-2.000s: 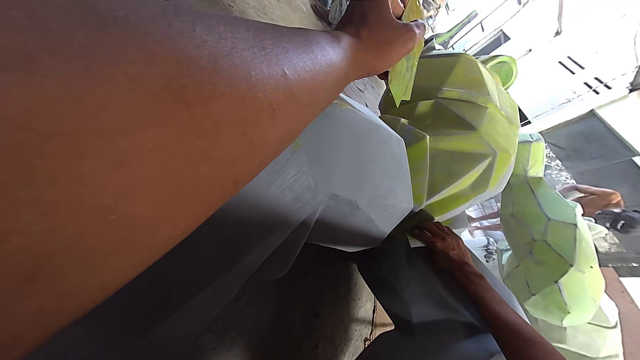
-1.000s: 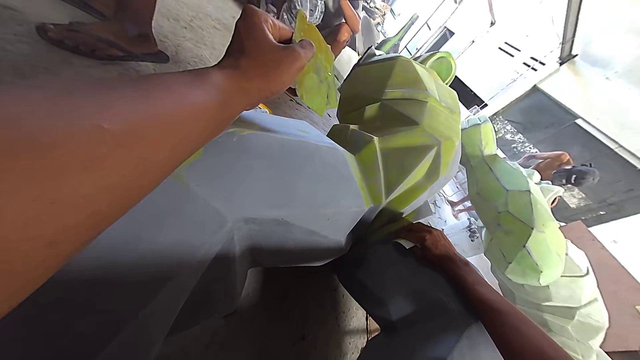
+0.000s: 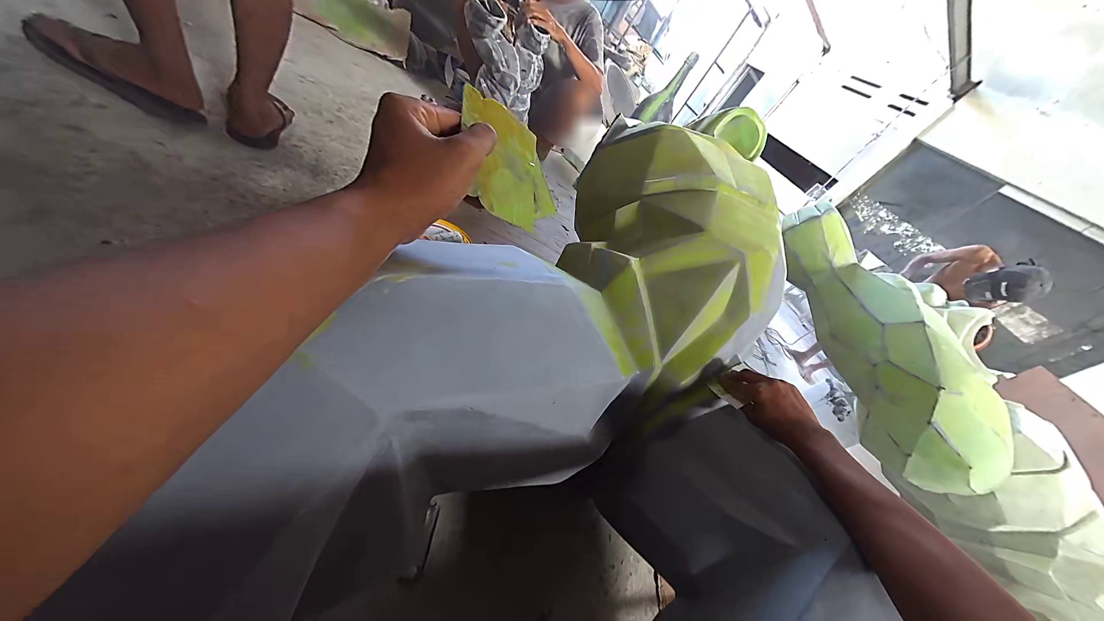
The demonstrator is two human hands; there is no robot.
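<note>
A large faceted sculpture spans the view, with a grey body [image 3: 466, 345] and a yellow-green and grey head part [image 3: 681, 250]. Above the body, my left hand [image 3: 427, 159] pinches a thin, ragged yellow-green sheet [image 3: 509, 164] between thumb and fingers, clear of the sculpture. My right hand [image 3: 772, 401] is at the underside of the head part, by the dark joint with a grey limb [image 3: 733, 492]. Its fingers hold a small pale flat piece [image 3: 727, 385], whose far end is in shadow; what kind of piece it is, I cannot tell.
A second faceted sculpture in pale green [image 3: 897, 345] stands at the right. Another person's sandalled feet [image 3: 254, 112] are on the concrete floor at the upper left. People sit at the top centre, and a person in a dark cap [image 3: 1009, 283] is farther off at the right.
My left hand with the yellow-green sheet has moved left, away from the head part. My right hand remains near the joint. The view has shifted, showing more floor and the other person's feet.
</note>
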